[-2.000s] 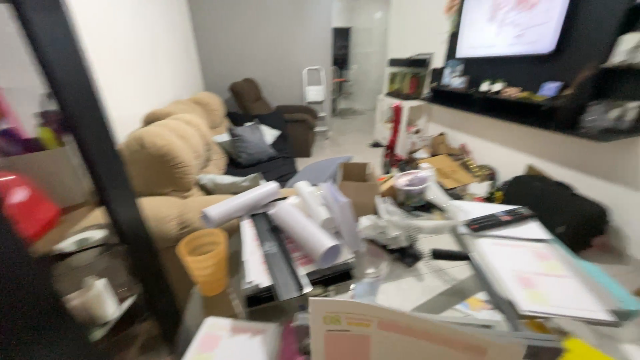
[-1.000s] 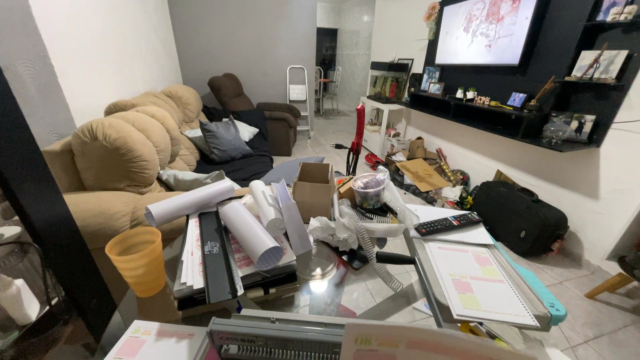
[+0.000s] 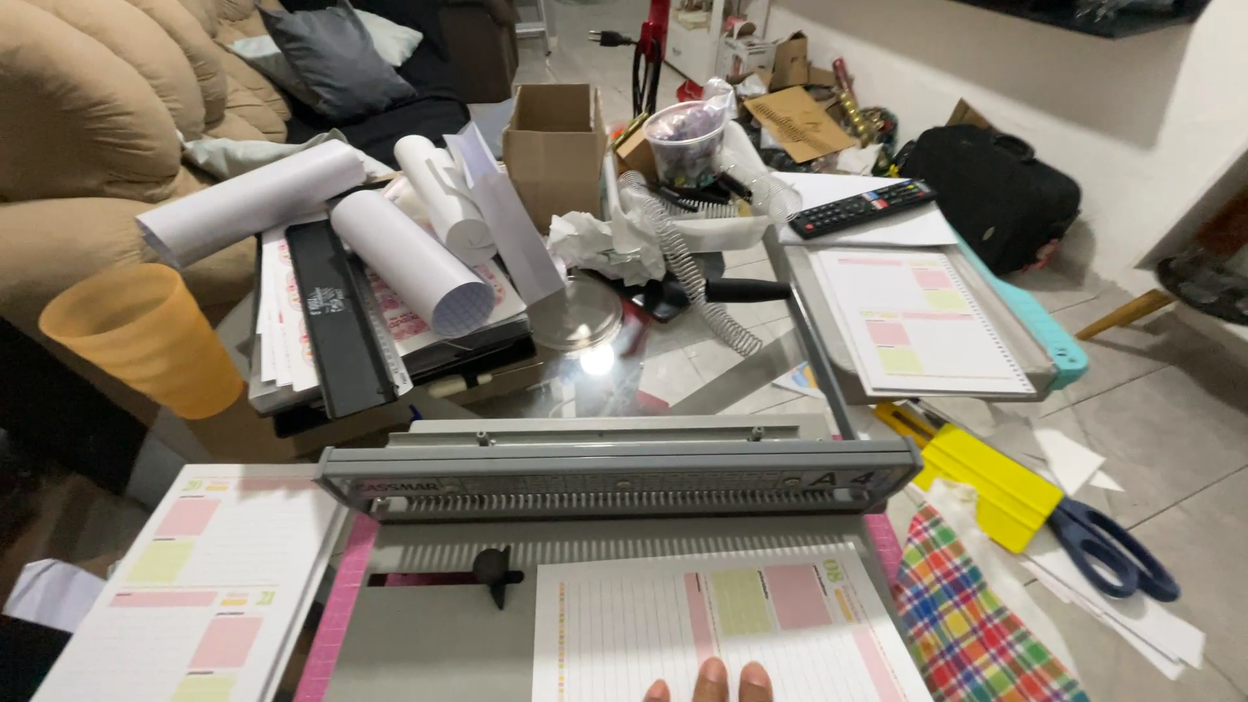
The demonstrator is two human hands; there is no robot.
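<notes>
Only the fingertips of one hand (image 3: pixel 717 680) show, at the bottom edge, laid on a printed planner sheet (image 3: pixel 634 624). It seems to be my right hand, though which hand is not certain. The sheet lies on the grey bed of a binding punch machine (image 3: pixel 439 634), its top edge a little short of the comb-like slot. A black knob (image 3: pixel 495 565) stands on the bed left of the sheet. A stack of printed planner pages (image 3: pixel 214 585) lies left of the machine. My left hand is out of the frame.
Rolled papers (image 3: pixel 414 263) and a black ruler-like bar (image 3: pixel 346 322) lie behind on the left, near an orange cup (image 3: pixel 146 336). A wire coil (image 3: pixel 697 273), a paper trimmer (image 3: pixel 1024 312) with pages and a remote control (image 3: pixel 863 208), and dark-handled scissors (image 3: pixel 1116 551) are at the right.
The view has tilted down, bringing the punch machine's bed and the fingertips on the sheet into sight.
</notes>
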